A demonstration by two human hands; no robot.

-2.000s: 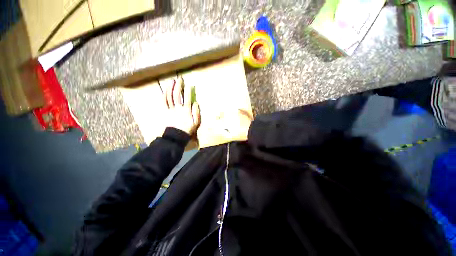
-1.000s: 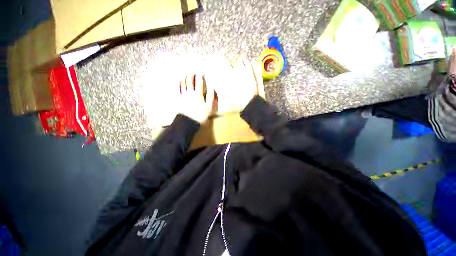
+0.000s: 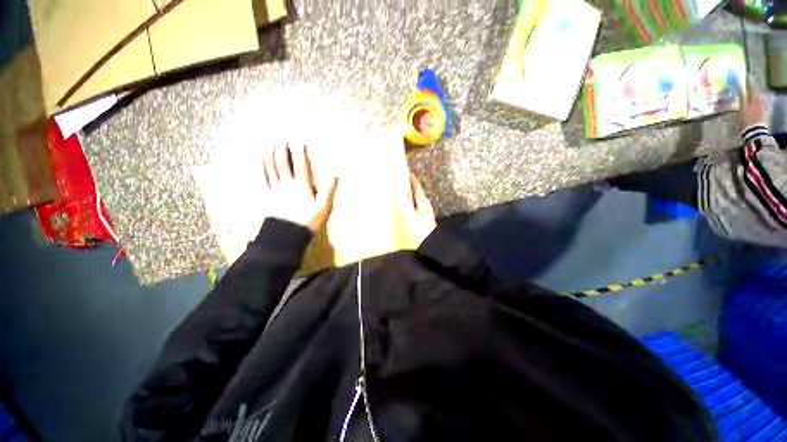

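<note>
A brown shipping carton [image 3: 367, 203] lies on the bench against my body, its top washed out by glare. My left hand [image 3: 298, 187] rests flat on its left part, fingers spread. My right hand [image 3: 418, 210] is at the carton's right edge, partly cut off from view by the sleeve, its fingers pointing up along the edge. A blue tape dispenser [image 3: 429, 82] with a yellow-orange tape roll [image 3: 424, 119] lies just beyond the carton's right corner, touched by neither hand.
Flat carton blanks [image 3: 173, 39] lie at the far left, with red packaging [image 3: 76, 186] below. A white-green product box [image 3: 548, 56] and more product boxes [image 3: 639, 91] stand on the speckled bench [image 3: 509, 168] at right. Another person's hand [image 3: 753, 105] touches the rightmost box.
The carton's raised flap from two seconds ago no longer shows. My right hand has come into view at the right edge. The other person's boxes now stand together, nearer.
</note>
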